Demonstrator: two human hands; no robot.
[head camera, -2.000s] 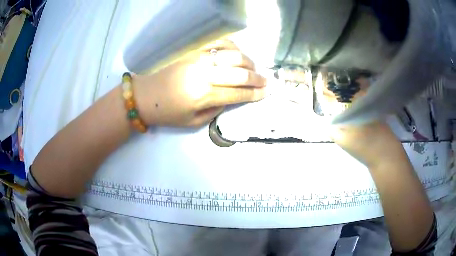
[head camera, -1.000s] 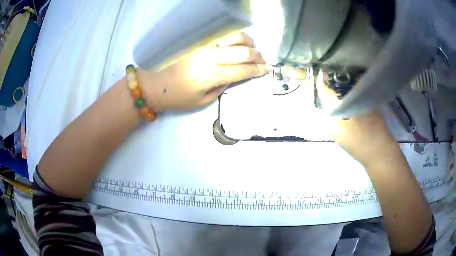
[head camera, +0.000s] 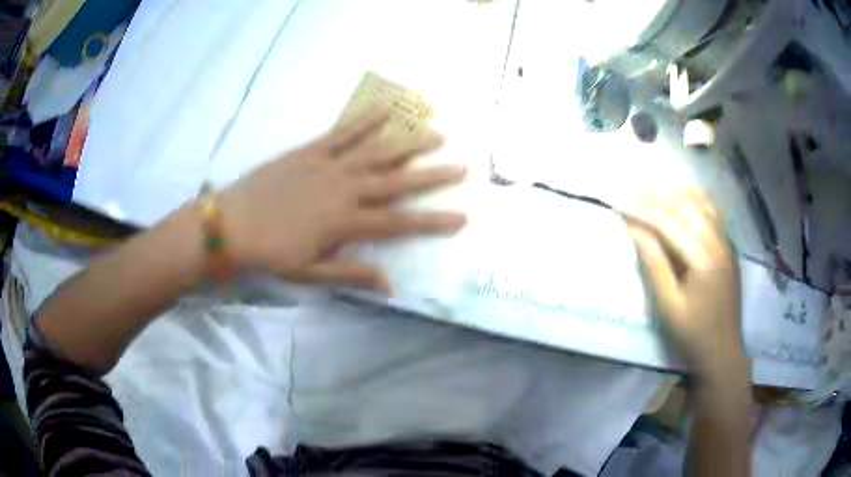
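Observation:
My left hand (head camera: 322, 210) is blurred and lies flat with its fingers spread over the white fabric (head camera: 201, 116) at left centre. A tan card (head camera: 387, 102) with printed writing lies just beyond its upper fingers, partly covered by them. My right hand (head camera: 689, 265) is blurred, fingers bent, at the table's right part near the dark edge of the slide plate; glare hides whether it holds anything. The sewing machine head (head camera: 709, 47) stands at the upper right.
Dark thread snips (head camera: 758, 210) and a thin dark tool (head camera: 802, 200) lie right of my right hand. White cloth (head camera: 392, 373) hangs over the lap below the table's front edge. Ruler marks (head camera: 523, 293) show along that edge. A teal and tan object (head camera: 79, 37) is at the upper left.
The view has shifted and turned. My left hand has left the needle area and spread out, lower and to the left. The tan card now shows. My right hand is further from the machine head.

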